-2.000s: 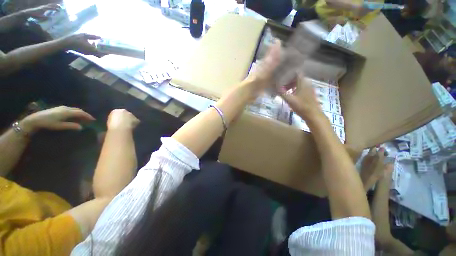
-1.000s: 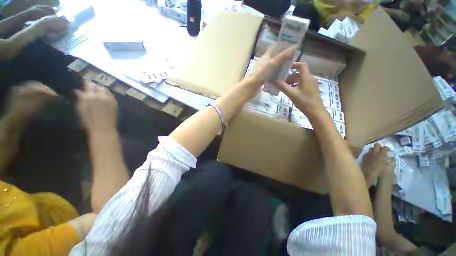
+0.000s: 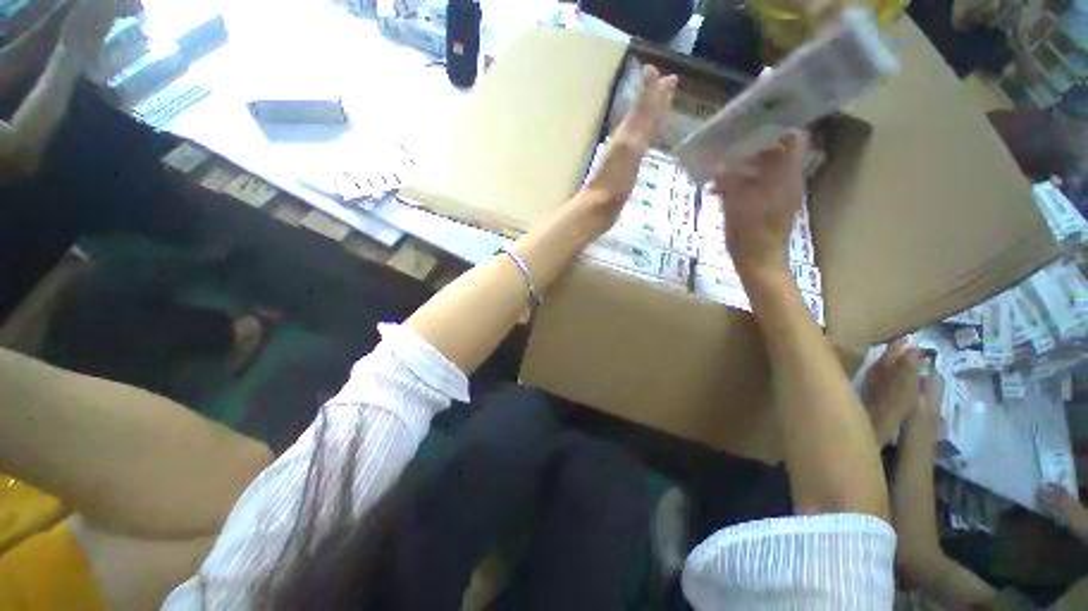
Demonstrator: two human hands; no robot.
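A long white retail box (image 3: pixel 793 96), blurred, is tilted above the far right part of the open shipping carton (image 3: pixel 650 352). My right hand (image 3: pixel 764 209) holds it by its lower left end. My left hand (image 3: pixel 630 143) is empty, fingers extended, over the left side of the carton. Packed rows of retail boxes (image 3: pixel 650 221) lie inside the carton in two columns. The far part of the carton's inside is partly hidden by my right hand and the held box.
A wide carton flap (image 3: pixel 525 125) spreads left and another (image 3: pixel 943 203) right. A single white box (image 3: pixel 296 110) and a black upright object (image 3: pixel 463 45) stand on the table. Loose retail boxes (image 3: pixel 1014 328) pile at right, beside a neighbour's hands (image 3: pixel 897 388). Another person's arm is at lower left.
The retail box has gone from between both hands to my right hand alone, swung right and tilted. My left hand has let go. The neighbour's arms at left have moved.
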